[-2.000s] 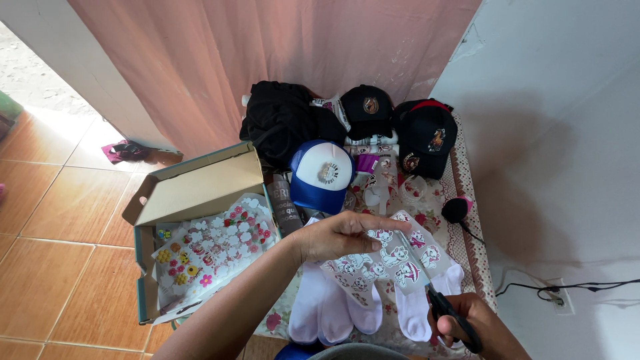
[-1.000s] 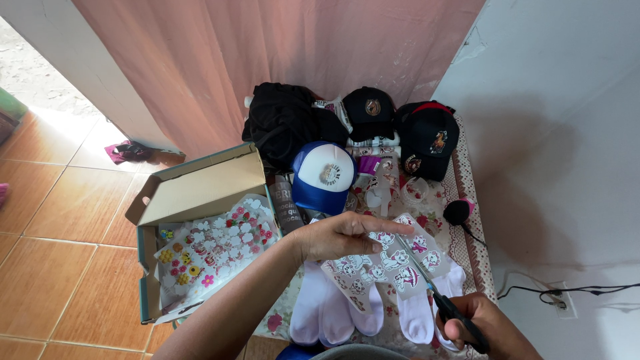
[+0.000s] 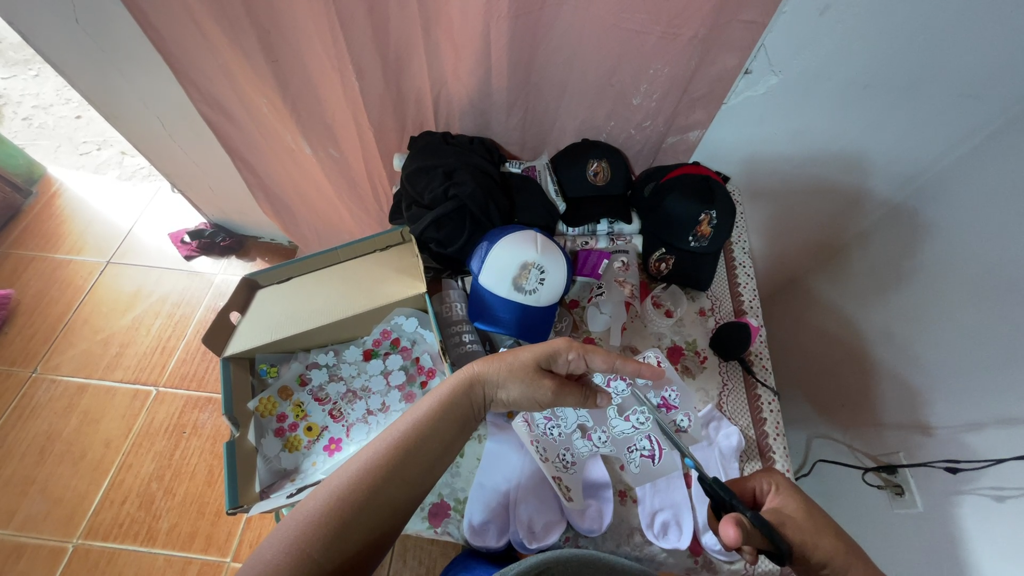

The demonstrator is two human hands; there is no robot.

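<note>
My left hand point(image 3: 552, 374) holds the upper edge of a translucent sheet point(image 3: 616, 424) printed with white and pink cat figures, its index finger stretched across the top. My right hand point(image 3: 760, 512) grips the black handles of a pair of scissors point(image 3: 692, 460). The scissor blades point up and left and lie over the sheet among the figures; whether they are cutting cannot be told. Under and below the sheet are white socks point(image 3: 536, 512) on a flowered tablecloth point(image 3: 440, 512).
Left stands an open cardboard box point(image 3: 320, 312) holding sheets of flower prints point(image 3: 360, 392). Behind are a blue and white cap point(image 3: 520, 280), black caps point(image 3: 596, 180), black cloth point(image 3: 452, 192) and rolled printed film point(image 3: 460, 320). A black round object with a cord point(image 3: 730, 342) lies right.
The scissors and my right hand have shifted slightly, and the printed sheet has turned a little under my left hand. My left hand stays in about the same place.
</note>
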